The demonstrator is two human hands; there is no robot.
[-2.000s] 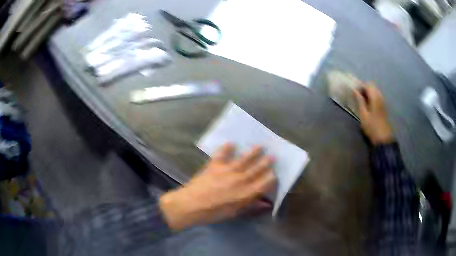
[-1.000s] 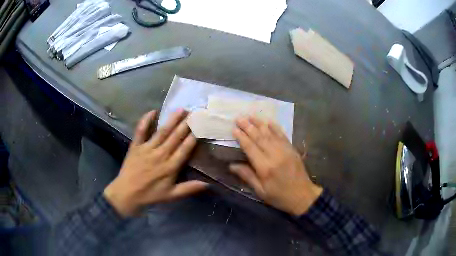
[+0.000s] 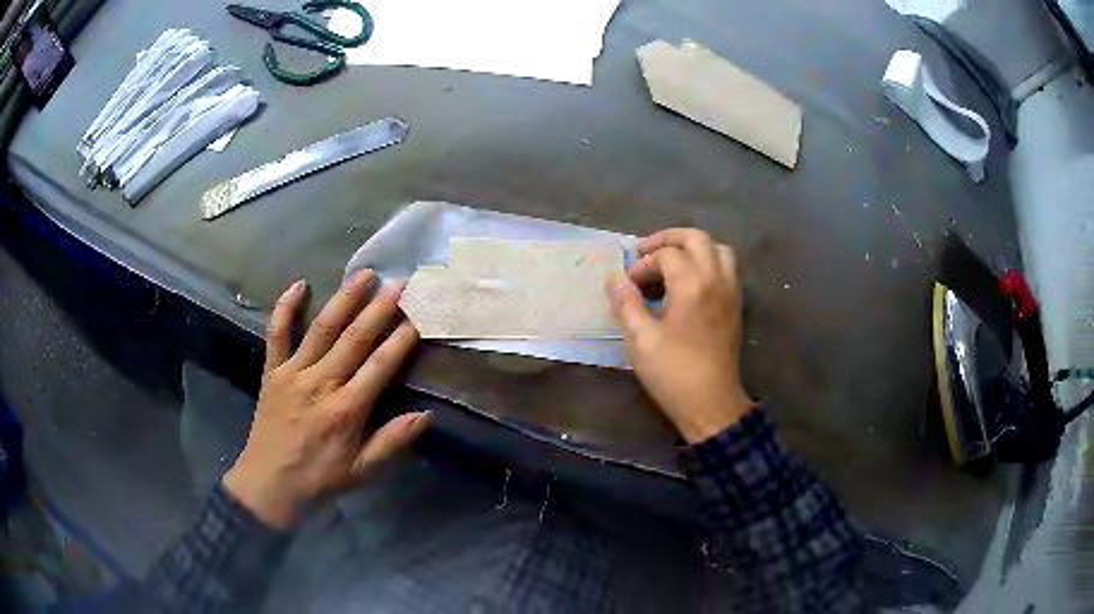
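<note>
A pale white fabric piece (image 3: 408, 230) lies on the table near its front edge, its upper left corner lifted in a soft curve. A beige piece (image 3: 516, 288) with a stepped, angled left end lies on top of it. My left hand (image 3: 336, 378) lies flat with spread fingers, its fingertips at the fabric's left end. My right hand (image 3: 690, 324) pinches the right end of the pieces between thumb and fingers, covering that end. The metal template (image 3: 312, 166) with a taped end lies alone beyond the fabric.
Finished strips (image 3: 168, 114) lie fanned at far left, near scissors (image 3: 300, 34) and a white stack (image 3: 480, 36). Beige stock (image 3: 726, 102) and a white looped band (image 3: 936, 114) lie at the far right. An iron (image 3: 974, 372) stands at the right edge of view.
The beige piece has been smoothed into place on the white fabric. My right hand has gone from lying flat on it to pinching the right end. The fabric's left corner has curled up.
</note>
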